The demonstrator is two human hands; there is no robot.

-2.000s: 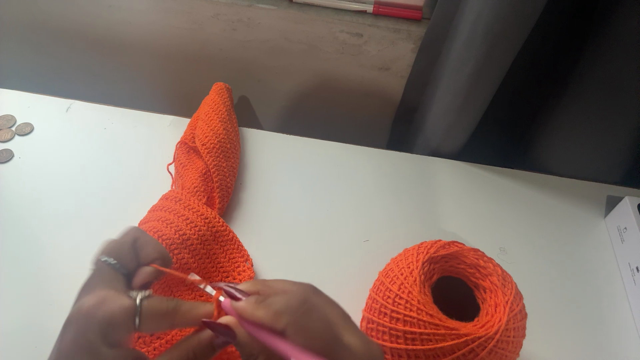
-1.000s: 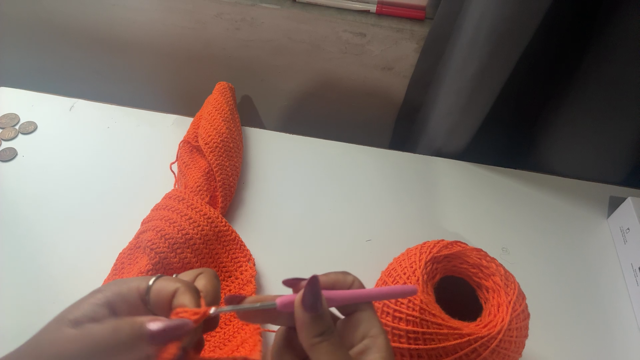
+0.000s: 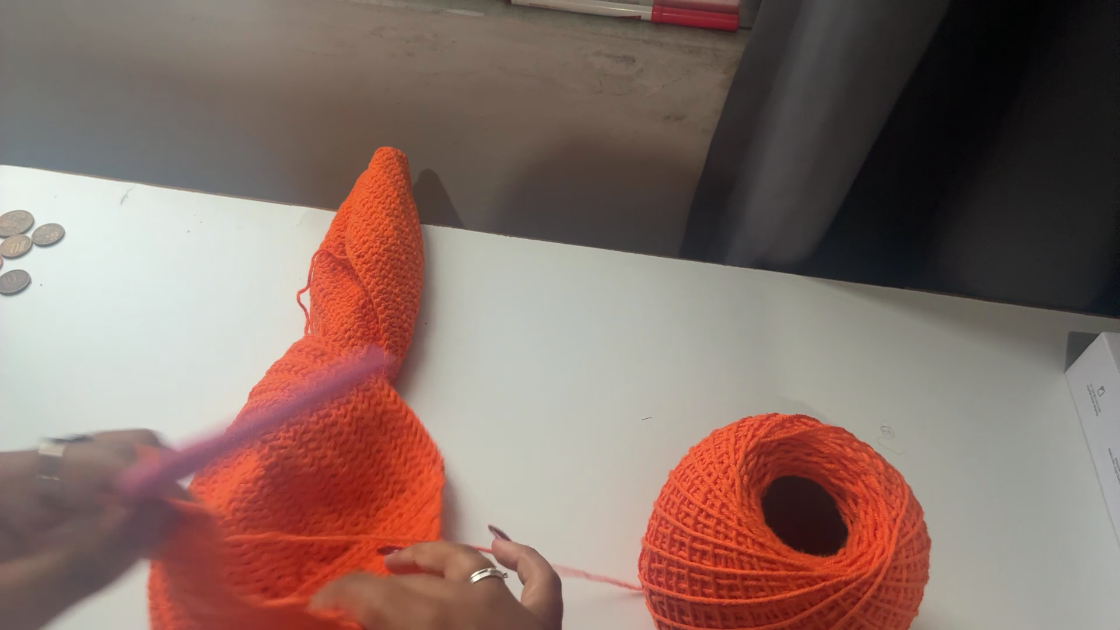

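A long orange crocheted piece (image 3: pixel 341 455) lies twisted on the white table, its narrow end at the back edge. At the lower left, my left hand (image 3: pixel 79 507) is blurred and grips the work's near edge, with a pink-handled crochet hook (image 3: pixel 262 420) sticking out from it up and to the right. My right hand (image 3: pixel 464 586) rests at the near part of the fabric, thumb and finger apart, by the orange yarn strand (image 3: pixel 595 577); whether it pinches anything is hidden. That strand runs to a large orange yarn ball (image 3: pixel 691 542) at the right.
Several coins (image 3: pixel 16 246) lie on the table (image 3: pixel 560 350) at the far left. A white box (image 3: pixel 1098 420) stands at the right edge. Behind the table are a wall (image 3: pixel 525 96), a dark curtain (image 3: pixel 770 131) and a red-capped pen (image 3: pixel 691 14).
The hook was in my right hand a second ago and is now at my left hand, its handle over the fabric. My left hand has moved left. More of the yarn strand shows.
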